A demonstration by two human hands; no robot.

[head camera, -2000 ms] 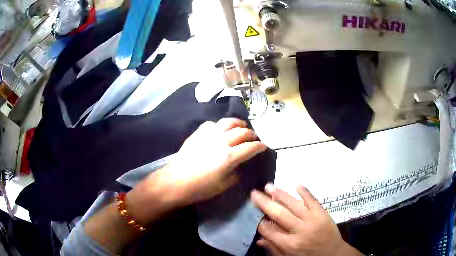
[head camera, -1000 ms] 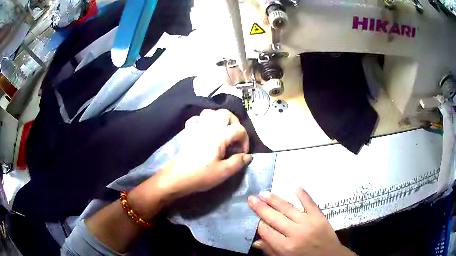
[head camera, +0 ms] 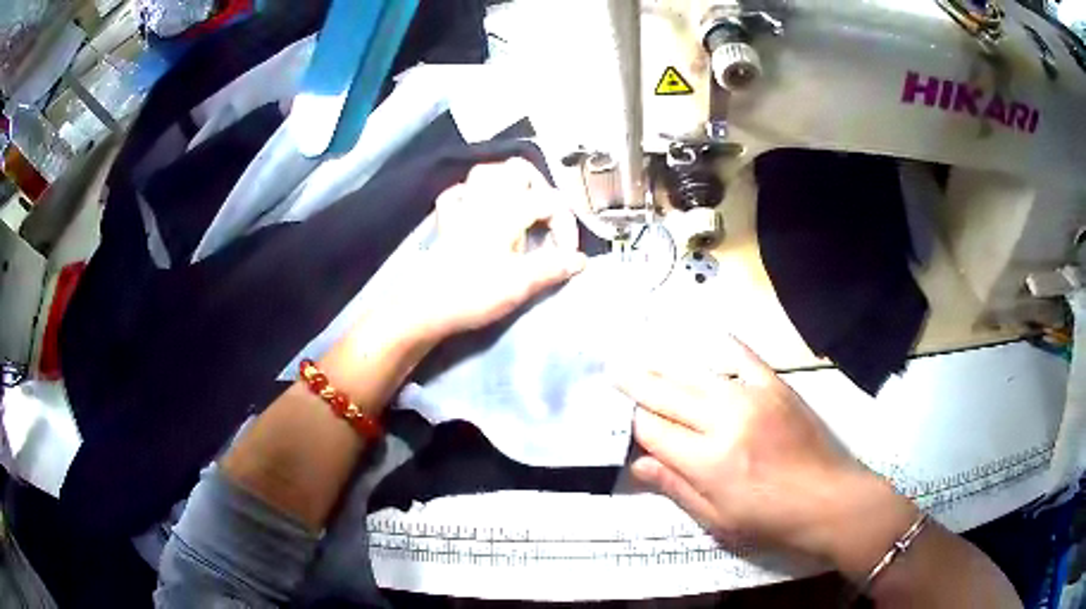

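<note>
The dark navy garment (head camera: pixel 238 297) lies left of the needle, with its pale grey-blue piece (head camera: pixel 536 393) spread in front of the presser foot (head camera: pixel 625 226). My left hand (head camera: pixel 494 256) pinches the cloth just left of the presser foot, thumb and fingers together. My right hand (head camera: pixel 744 440) lies on the right edge of the pale piece, fingers spread; its thumb tip is near the bed. The dark cloth edge shows under the pale piece at the front. The needle tip is too small and bright to tell.
The cream sewing machine head (head camera: pixel 857 83) stands at the back right. Black cut pieces (head camera: pixel 834 262) lie under its arm. A blue paddle shape (head camera: pixel 357 71) hangs over the cloth. A printed ruler (head camera: pixel 524 547) runs along the front edge. A red flat item (head camera: pixel 62 315) is at left.
Both hands and the pale piece have moved forward to the presser foot. The pale side has been turned up, and the ruler at the front is uncovered. The view has shifted slightly.
</note>
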